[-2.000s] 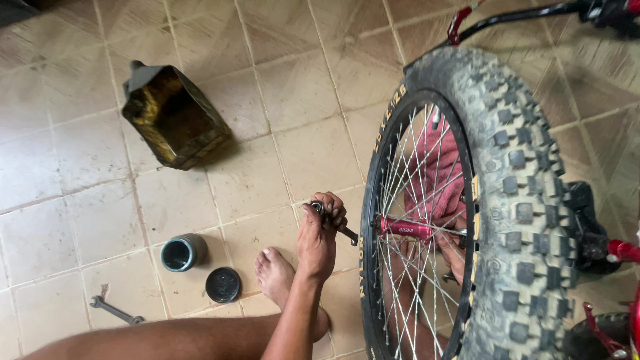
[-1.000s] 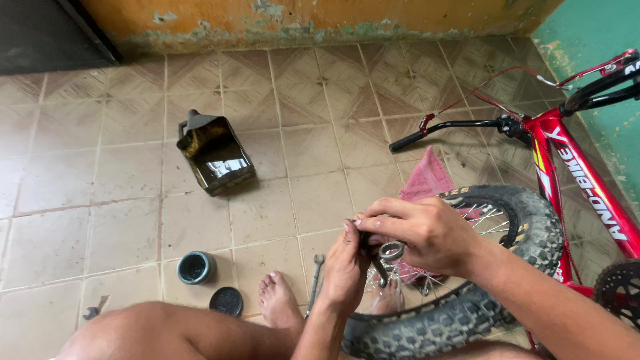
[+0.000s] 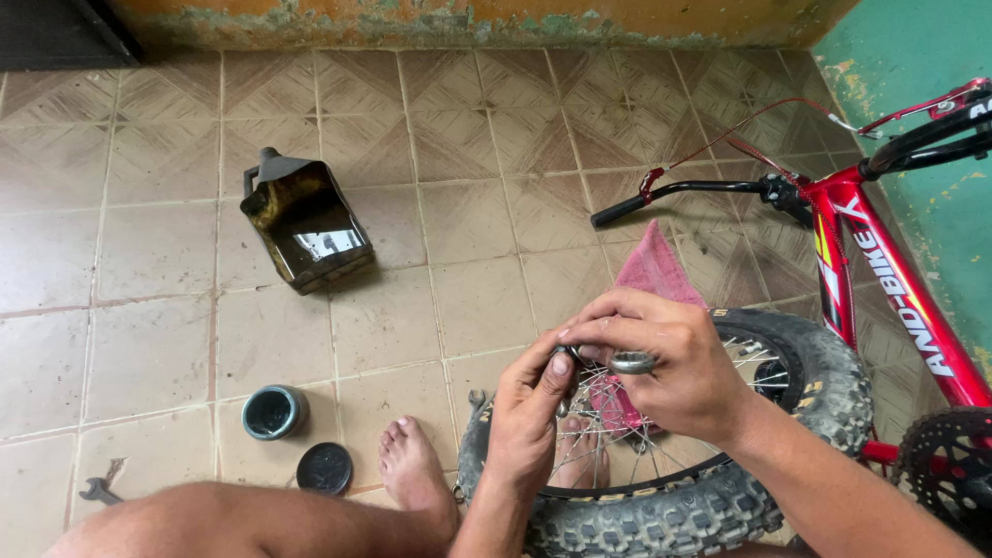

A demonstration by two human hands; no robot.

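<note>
My left hand (image 3: 535, 403) pinches a small dark metal part (image 3: 570, 353), mostly hidden by the fingers. My right hand (image 3: 666, 364) touches the same part with its fingertips and also holds a wrench, whose ring end (image 3: 633, 362) sticks out below the fingers. Both hands are above a bicycle wheel with a knobby tire (image 3: 659, 527), which lies tilted between the legs. A pink cloth (image 3: 657, 267) shows behind the right hand and through the spokes. Beyond the wheel is a red bicycle frame (image 3: 899, 287).
A cut-open plastic jug (image 3: 310, 225) holds dark liquid. An open jar (image 3: 271, 412) of dark contents stands near its black lid (image 3: 324, 468). One open-end wrench (image 3: 99, 490) lies at lower left, another (image 3: 477, 399) beside the tire. The handlebar grip (image 3: 618, 211) reaches over the floor.
The wheel, upright two seconds ago, now lies low and tilted. My right hand has left the hub area and come to my left hand. Since one second ago little has changed but the view.
</note>
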